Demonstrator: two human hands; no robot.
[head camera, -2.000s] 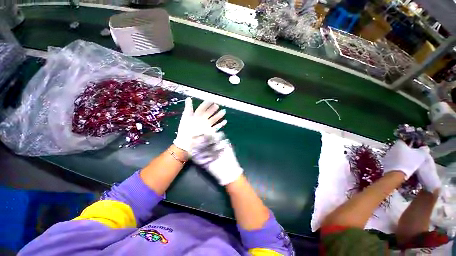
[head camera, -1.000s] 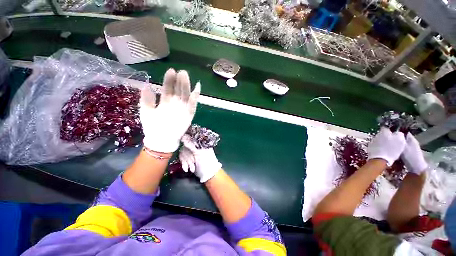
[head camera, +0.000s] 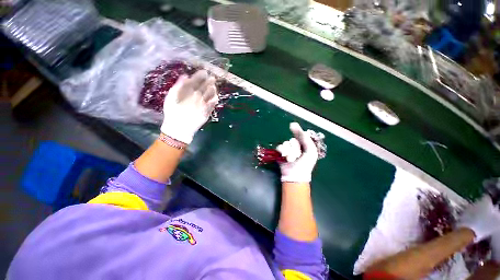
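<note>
A heap of thin dark red lead wires (head camera: 156, 82) with whitish ends lies on a crumpled clear plastic bag (head camera: 118, 90) at the left. My left hand (head camera: 190, 104), in a white glove, is over the right part of the heap and hides some of it; blur hides whether its fingers grip any wires. My right hand (head camera: 299, 156), also gloved, is closed around a bundle of red wires (head camera: 270, 156) above the green bench. The red tails stick out on its left, the silvery-white ends on its right.
A green conveyor belt (head camera: 351, 87) behind the bench carries a slotted pale housing (head camera: 237, 30), small oval parts (head camera: 383, 112) and a thin pale piece (head camera: 436, 150). At right, a neighbour's forearm (head camera: 433, 254) reaches over red wires on a white sheet (head camera: 384, 224). A blue stool (head camera: 49, 169) stands at left.
The view has shifted left. My left hand has gone from raised and spread to the red heap. My right hand has moved away from it, rightward over the bench, still holding the bundle.
</note>
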